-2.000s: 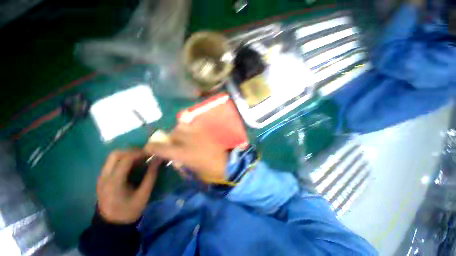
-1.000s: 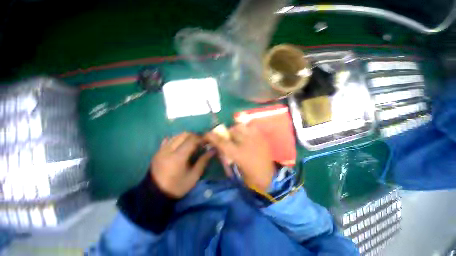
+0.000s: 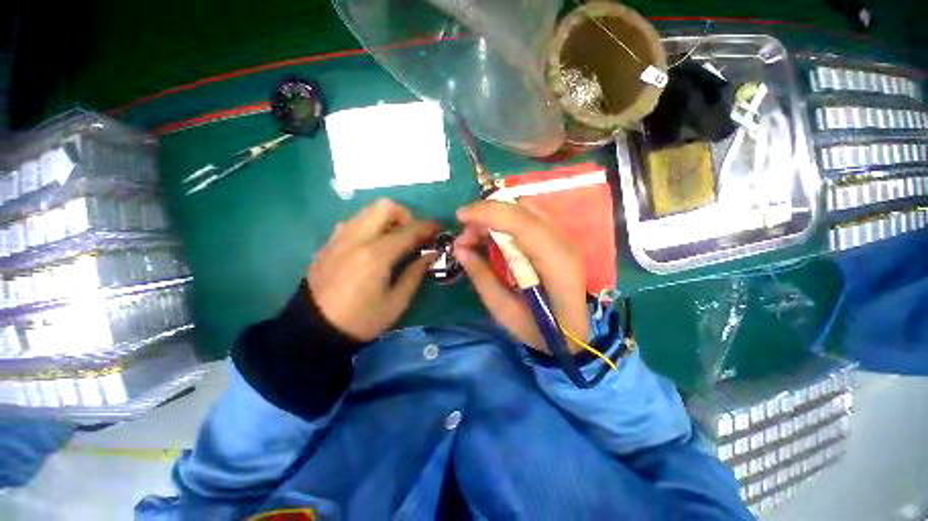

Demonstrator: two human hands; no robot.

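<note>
My left hand [image 3: 361,267] rests on the green mat, its thumb and fingertips at the left edge of a small round black device [image 3: 445,261] with shiny white parts inside. My right hand [image 3: 531,267] holds the soldering iron [image 3: 517,259] by its cream grip; the dark blue handle runs back over the wrist. The iron's metal tip points up and away, clear of the device. My right thumb and forefinger are near the device's right side; whether they touch it is unclear. Fingers partly hide the device.
A red pad [image 3: 575,229] lies beside my right hand. Beyond are white paper [image 3: 388,146], tweezers [image 3: 239,165], a clear hood [image 3: 488,76], a brown pot [image 3: 607,66] and a tray [image 3: 651,254] with a sponge [image 3: 682,177]. Blister trays stand left [image 3: 71,275] and right [image 3: 789,432]. A blue sleeve [image 3: 890,305] shows at right.
The view has steadied and shifted. The round device now shows between my hands. The iron remains in my right hand, its grip and handle now clearly seen; my fingertips have parted slightly.
</note>
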